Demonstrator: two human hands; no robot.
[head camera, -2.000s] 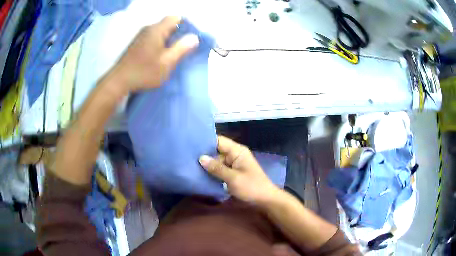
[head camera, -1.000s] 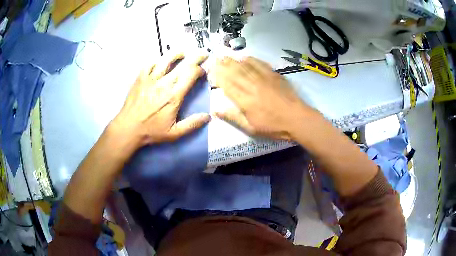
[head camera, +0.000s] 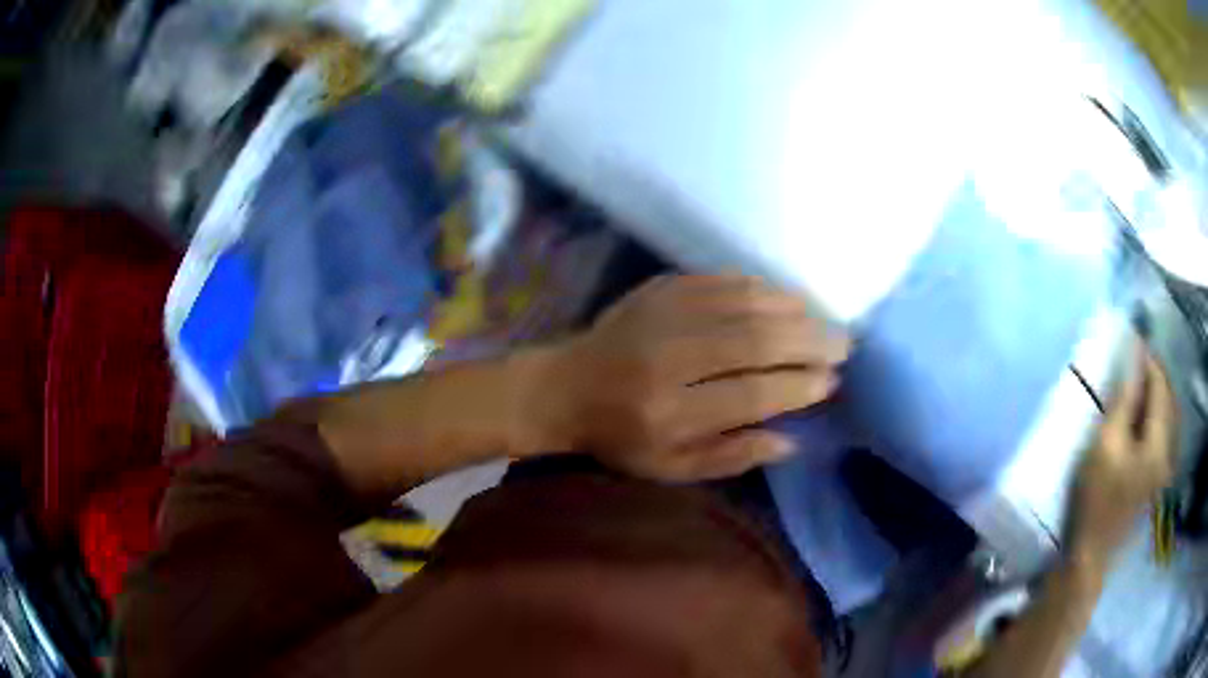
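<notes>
The view is blurred. A blue cut piece (head camera: 987, 338) lies over the front part of the white table (head camera: 676, 133) at the right. My left hand (head camera: 715, 378) is at the table's front edge, back up, its fingertips at the left edge of this piece; whether it grips the cloth is unclear. My right hand (head camera: 1126, 457) is at the far right, beyond the piece, with fingers pointing up. A small dark thing shows at its fingertips, too blurred to name. Another blue piece (head camera: 835, 523) hangs below the table edge near my lap.
A white side bin (head camera: 199, 278) at the left holds heaped blue cloth (head camera: 338, 239) and a bright blue board (head camera: 221, 318). A red crate (head camera: 100, 351) stands left of it, with a bright red thing (head camera: 119, 530) below. Yellow-black floor tape (head camera: 398, 536) shows under my left forearm.
The view has swung left, bringing the bin and red crate in and taking the machine's needle area out. My hands, close together on the cloth before, are now wide apart.
</notes>
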